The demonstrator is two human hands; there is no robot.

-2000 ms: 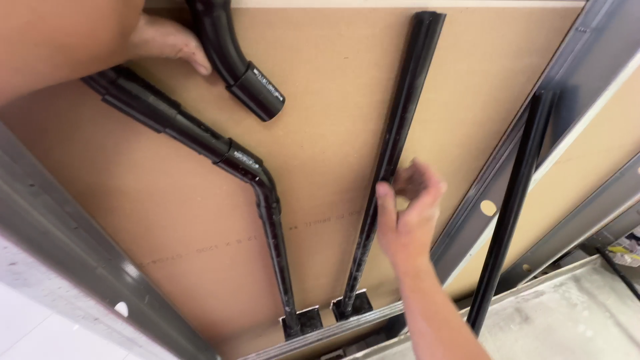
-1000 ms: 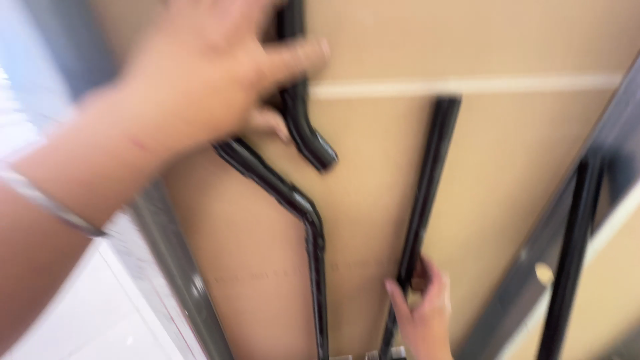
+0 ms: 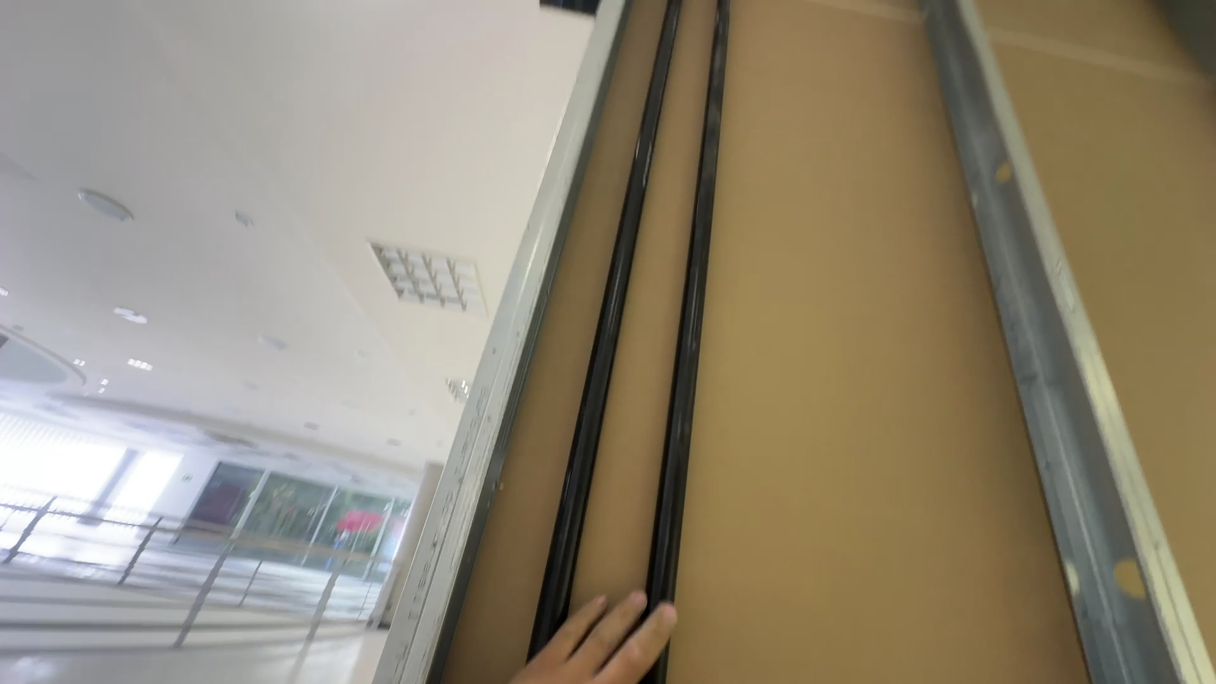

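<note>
Two long black conduit pipes, a left pipe (image 3: 608,323) and a right pipe (image 3: 694,323), run side by side up the brown face of a wall board (image 3: 855,380). At the bottom of the view lies my left hand (image 3: 608,646), its fingers spread over the lower part of the pipes, fingertips at the right one. Whether the fingers grip a pipe cannot be told, since the palm is cut off by the frame's edge. My right hand is out of view.
A metal stud (image 3: 513,351) borders the board on the left, another metal stud (image 3: 1045,361) on the right. Beyond the left stud are a white ceiling (image 3: 285,142) with a square light fixture (image 3: 429,276), a railing (image 3: 204,589) and glass panels (image 3: 275,508).
The view has swung up and left, from the pipes' lower ends to their upper run. My right hand, earlier at a straight pipe, has left the view. My left hand is now low on the pipes.
</note>
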